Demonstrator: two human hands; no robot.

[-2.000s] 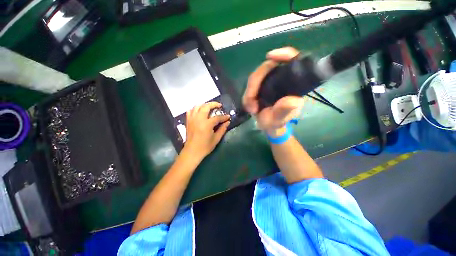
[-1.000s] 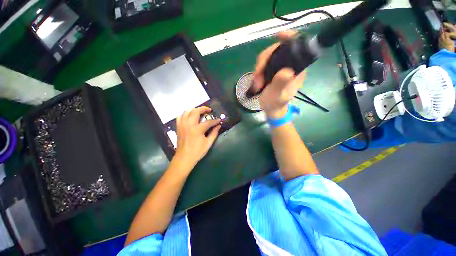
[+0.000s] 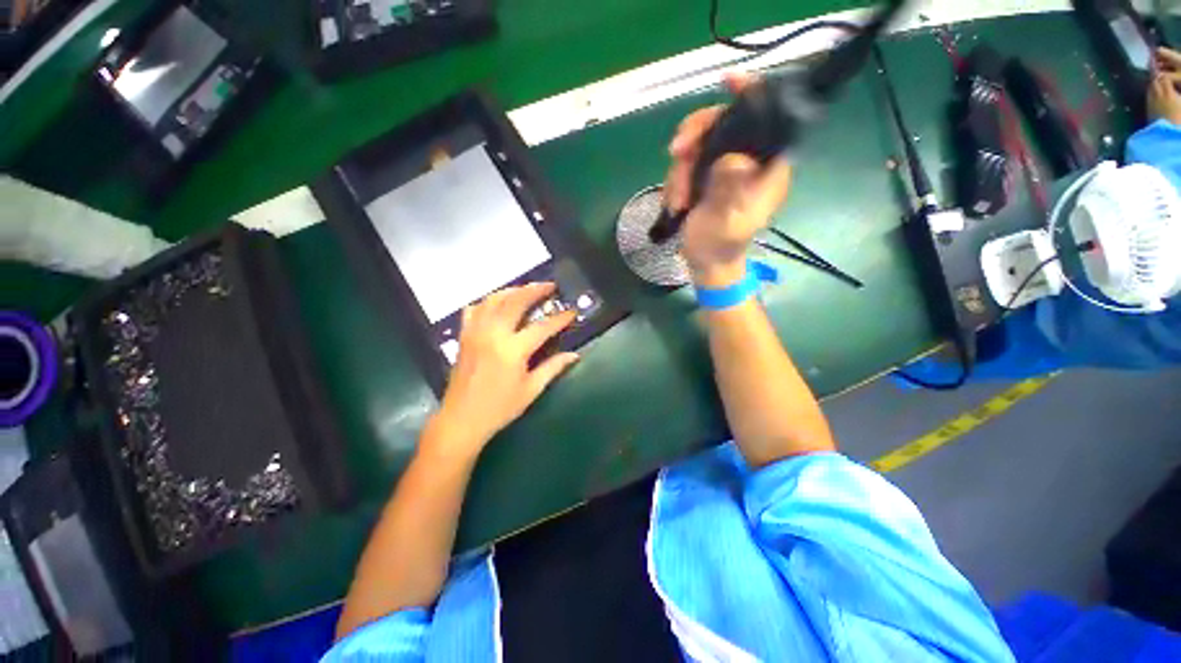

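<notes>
The open tablet unit (image 3: 460,231) lies in its black foam holder (image 3: 339,194), its silver-white rectangle facing up. My left hand (image 3: 499,356) rests on the unit's near end, fingertips at small silver parts (image 3: 554,308) there; the fingers partly cover them, and I cannot tell if they grip one. My right hand (image 3: 728,214), with a blue wrist strap (image 3: 728,294), is closed around the black electric screwdriver (image 3: 758,123). The driver's tip points down over the round perforated screw dish (image 3: 644,246), right of the unit.
A deep black tray (image 3: 214,389) with heaped small metal parts stands left. Tweezers (image 3: 813,257) lie right of the dish. A black box (image 3: 952,279) and white fan (image 3: 1124,240) are far right. A purple tape roll (image 3: 39,369) is far left. Another person's hand (image 3: 1166,93) shows upper right.
Over two seconds the driver in my right hand has come over the screw dish, now more upright and its tip showing. My left hand stays at the unit's near end, its fingers a little more spread.
</notes>
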